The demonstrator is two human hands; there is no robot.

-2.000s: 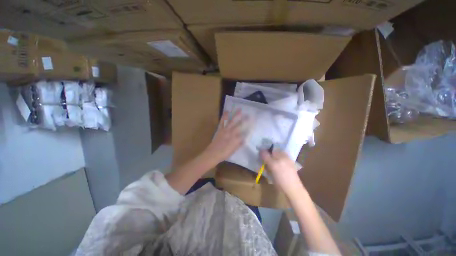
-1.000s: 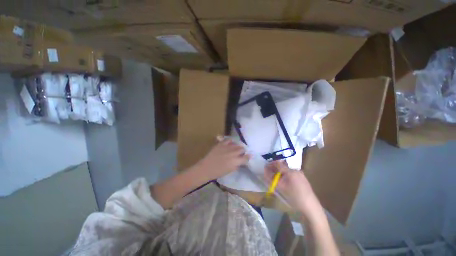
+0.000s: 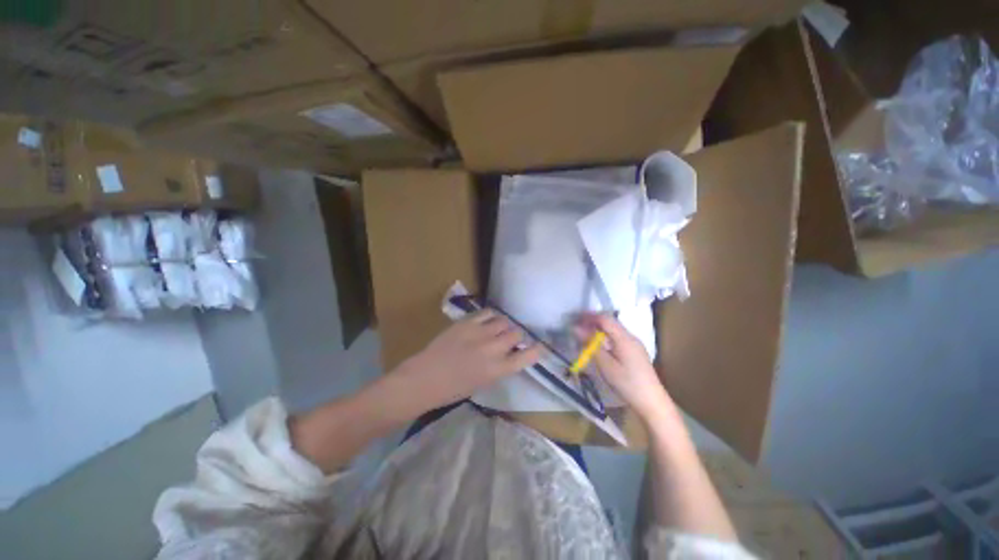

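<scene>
An open brown carton [image 3: 422,263] stands in front of me with its flaps out. White interleaving sheets [image 3: 542,246] lie inside, with crumpled and rolled white sheets [image 3: 657,246] at the right. My left hand [image 3: 482,352] holds a black frame part [image 3: 557,383] with a white sheet, tilted at the carton's near edge. My right hand [image 3: 616,359] is at the frame's right part and holds a yellow pen [image 3: 588,353]. The fingertips of my right hand are blurred, so I cannot tell whether they also grip the frame.
Large closed cartons [image 3: 219,55] are stacked across the back. An open carton [image 3: 909,246] with clear plastic bags [image 3: 942,131] stands at the right. Wrapped bundles [image 3: 164,263] lie at the left beside labelled cartons [image 3: 142,181]. A pale metal rack [image 3: 909,514] shows at the lower right.
The upper white sheet was turned back, showing the black frame. The frame has since moved toward me and tilted up in my left hand, baring white sheets below.
</scene>
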